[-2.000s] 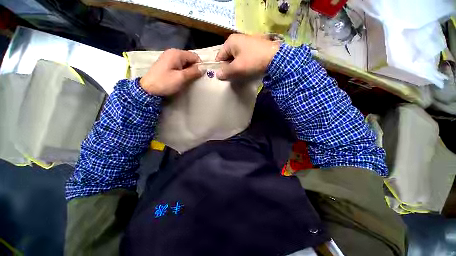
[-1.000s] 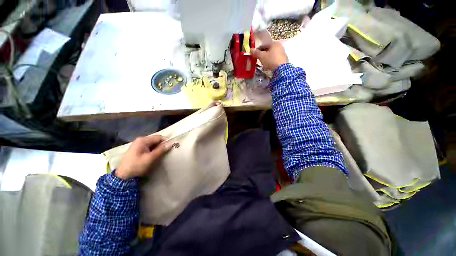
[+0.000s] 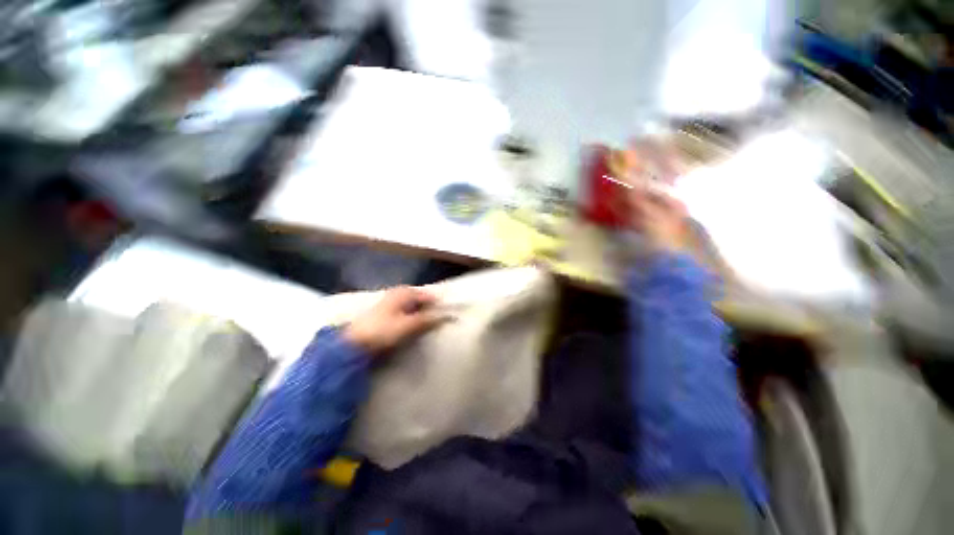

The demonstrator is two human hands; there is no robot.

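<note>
The view is blurred by motion. A beige bag piece (image 3: 460, 376) hangs from the table edge down to my lap. My left hand (image 3: 395, 320) grips its upper left edge. My right hand (image 3: 661, 216) is at the right side of the red holder (image 3: 604, 188), beside the pale machine head (image 3: 575, 84). Whether its fingers hold anything is too blurred to tell. No snap can be made out on the bag piece. The yellow base (image 3: 523, 237) lies below the machine head.
A round parts dish (image 3: 460, 203) sits on the white tabletop (image 3: 366, 157) left of the machine. White paper (image 3: 774, 219) lies right of my right hand. Bag pieces (image 3: 131, 387) lie on the white side stand (image 3: 199, 274) at left. More bag pieces show at right.
The head view has swung, so the machine and table appear further right and lower. My left hand still holds the bag piece. My right hand remains beside the red holder.
</note>
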